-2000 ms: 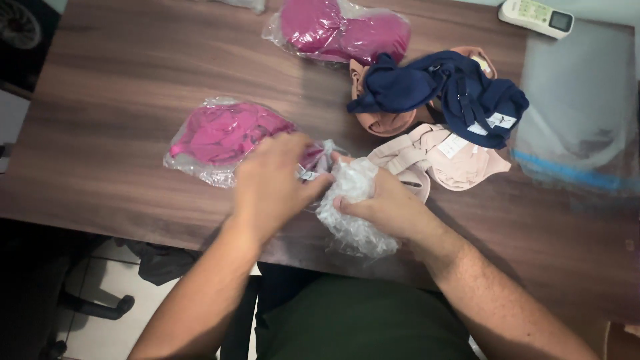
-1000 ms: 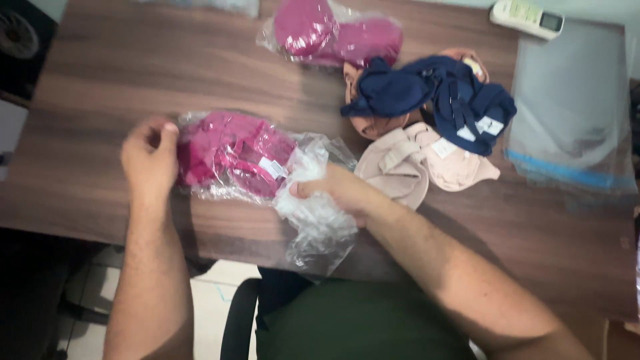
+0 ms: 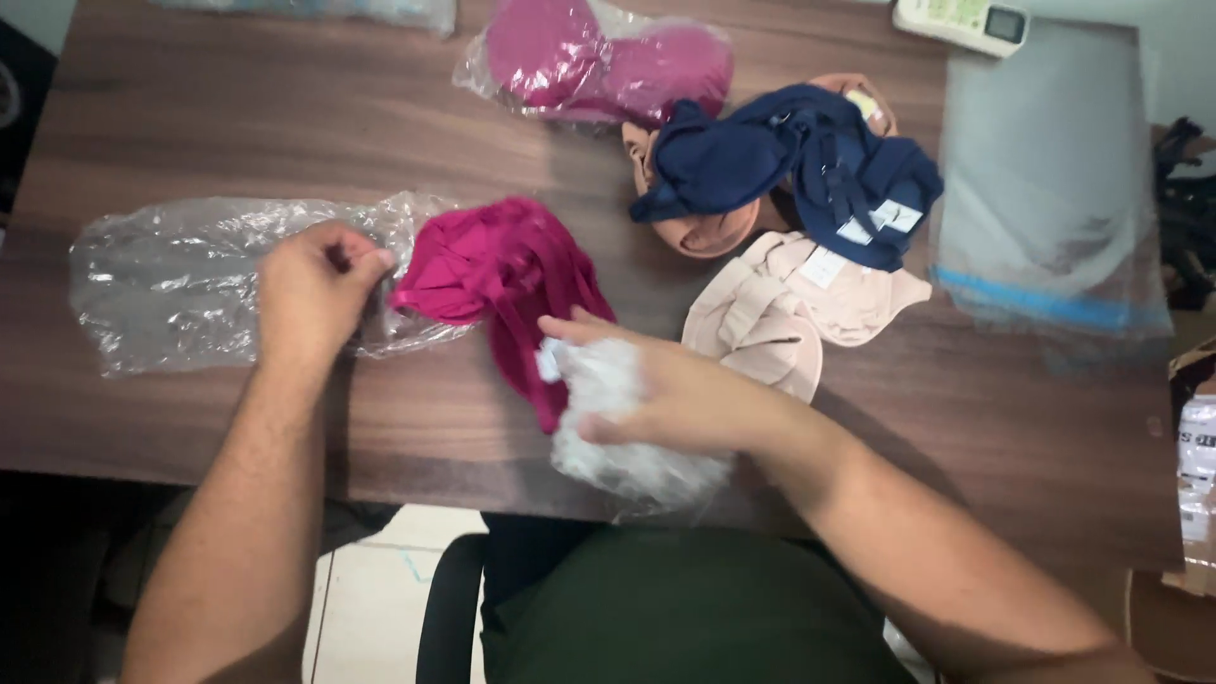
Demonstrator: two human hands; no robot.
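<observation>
My left hand point(image 3: 318, 294) pinches a clear plastic bag point(image 3: 171, 285) that lies flattened on the table at the left. Against the bag's right end rests a magenta bra point(image 3: 513, 271), out of the plastic, one part hanging toward the table's front edge. Crumpled clear plastic point(image 3: 608, 427) is bunched in my right hand point(image 3: 655, 389), whose fingers touch or nearly touch the bra. To the right of that hand lies a beige bra point(image 3: 760, 313) with a white tag. Behind it a navy bra point(image 3: 807, 171) sits on a tan bra point(image 3: 703, 233).
Another magenta bra point(image 3: 608, 57) lies in clear plastic at the back. A stack of clear bags point(image 3: 1045, 180) with a blue strip is at the right, under a white remote control point(image 3: 961, 24). More plastic packaging point(image 3: 380, 11) is at the back left. The wooden table's front edge point(image 3: 427, 489) runs near my body.
The magenta bra, inside its plastic bag in the earlier frames, now lies out of it. The bag is spread flat to the left. My right hand has kept the crumpled plastic.
</observation>
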